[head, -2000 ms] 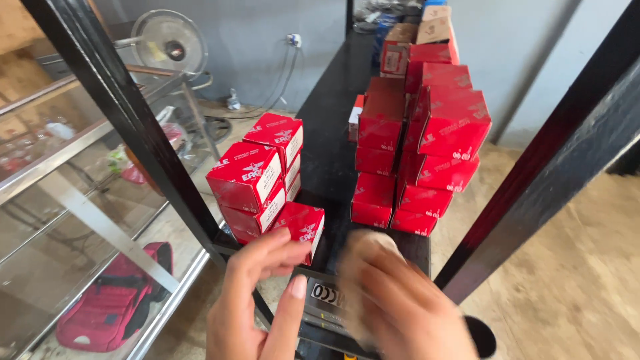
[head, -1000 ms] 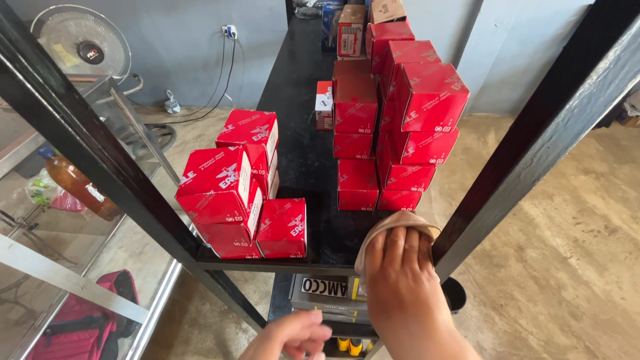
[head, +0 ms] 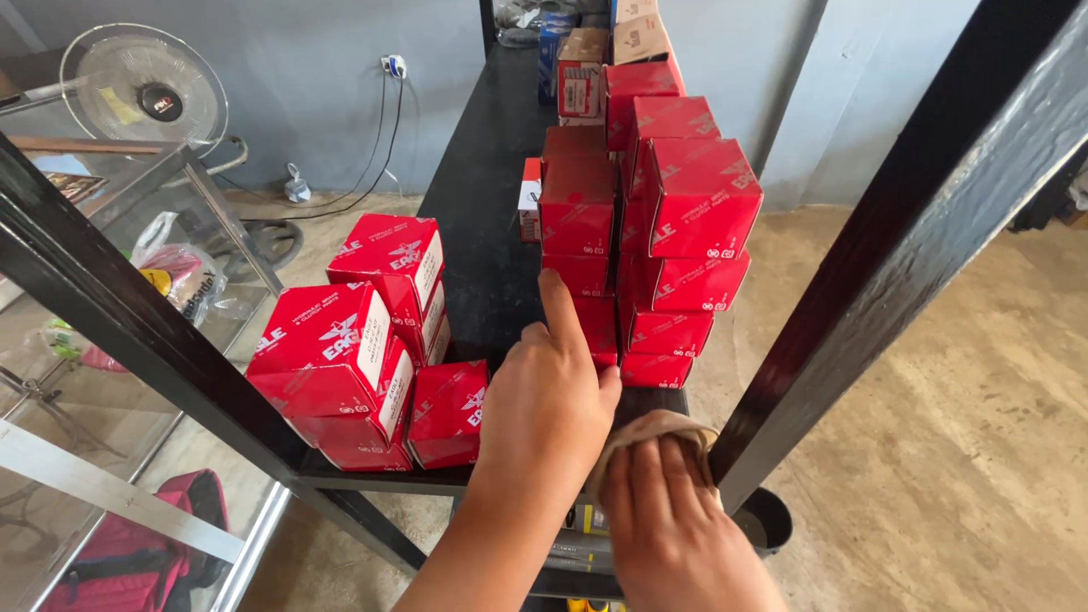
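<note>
My right hand presses a tan cloth onto the front right corner of the black shelf, beside the metal post. My left hand reaches over the shelf with its index finger stretched toward the right stack of red Eagle boxes; whether the fingers touch a box is unclear, and nothing shows in that hand. Taller red boxes are piled at the shelf's right edge. On the left stand more stacked red boxes, with a single low red box beside them, partly behind my left forearm.
Black metal posts rise at both sides of the shelf. Further back are brown and blue cartons. A glass showcase with a metal frame and a fan stand at left. A black bin is below right.
My left hand has moved up from below the shelf's front edge to the right-hand boxes. My right hand stays with the cloth at the front right corner since one second ago.
</note>
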